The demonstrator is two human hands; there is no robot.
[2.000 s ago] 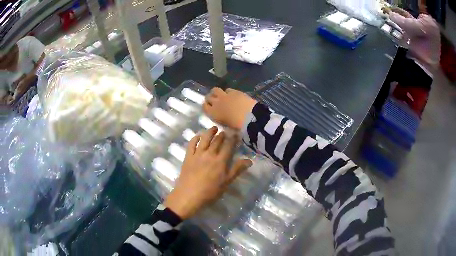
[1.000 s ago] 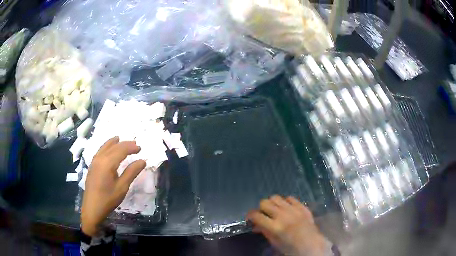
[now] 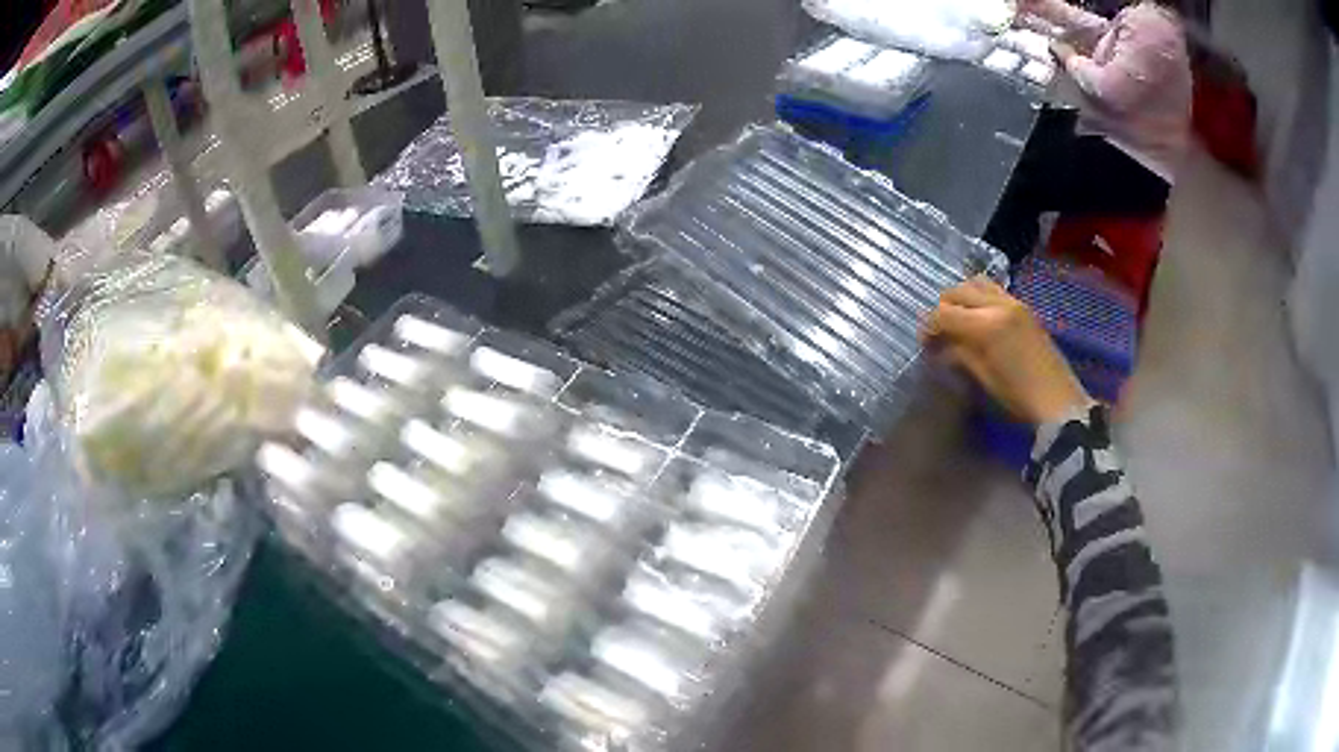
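Note:
My right hand (image 3: 999,345) grips the right edge of a clear ribbed tray (image 3: 815,265), which is raised and tilted above the bench. A second ribbed tray (image 3: 676,345) lies on the bench beneath it. In front lies a clear compartment tray (image 3: 580,397) with rows of white-cored boxes (image 3: 551,541); the compartments near its far edge hold no boxes. My left hand is out of the picture.
A bag of cream foam blocks (image 3: 184,375) and a crumpled clear bag (image 3: 118,588) lie at left. Pale rack posts (image 3: 477,147) stand behind. A flat bag of white pieces (image 3: 573,162), stacked trays on a blue base (image 3: 852,81), blue crates (image 3: 1072,316) and a person (image 3: 1138,74) are beyond.
The view has swung right. My right hand now holds a ribbed tray up off the bench. My left hand has left the picture.

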